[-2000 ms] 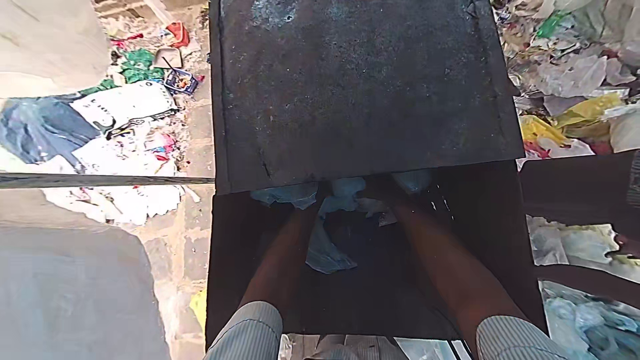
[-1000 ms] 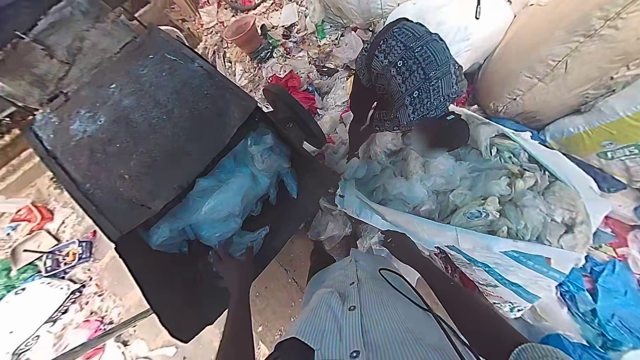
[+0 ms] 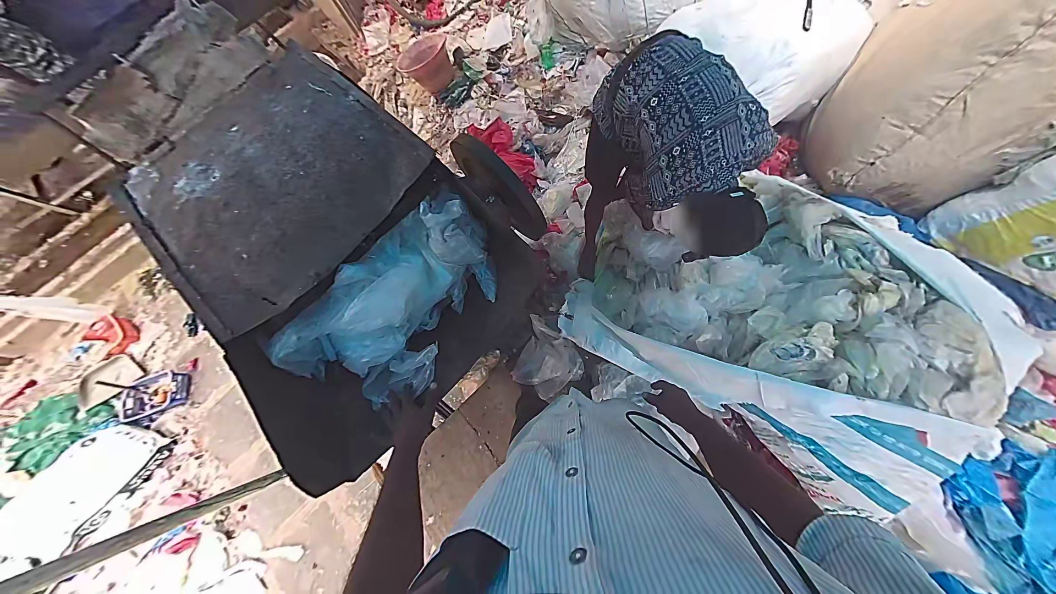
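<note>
A dark metal machine housing (image 3: 280, 190) stands at left, with bluish plastic film (image 3: 371, 297) bunched in its open mouth. My left hand (image 3: 412, 417) is at the machine's lower edge, touching the hanging end of the film; its fingers are dark and their grip is unclear. My right hand (image 3: 672, 400) is beside the near edge of a large white sack (image 3: 660, 363), close to loose clear film (image 3: 549, 363); whether it holds anything cannot be told. Crumpled translucent plastic bags (image 3: 792, 305) fill the open sack.
Across the sack a person (image 3: 685, 124) in a patterned shirt bends with an arm down to the bags. A black wheel (image 3: 499, 186) is at the machine's side. Stuffed sacks (image 3: 932, 99) stand at back right. A bucket (image 3: 426, 62) and scattered plastic litter the ground. A bar (image 3: 165, 524) crosses lower left.
Two seconds ago both my hands were inside the machine's mouth; now my right hand is by the sack. More blue film shows in the mouth. The view has swung right.
</note>
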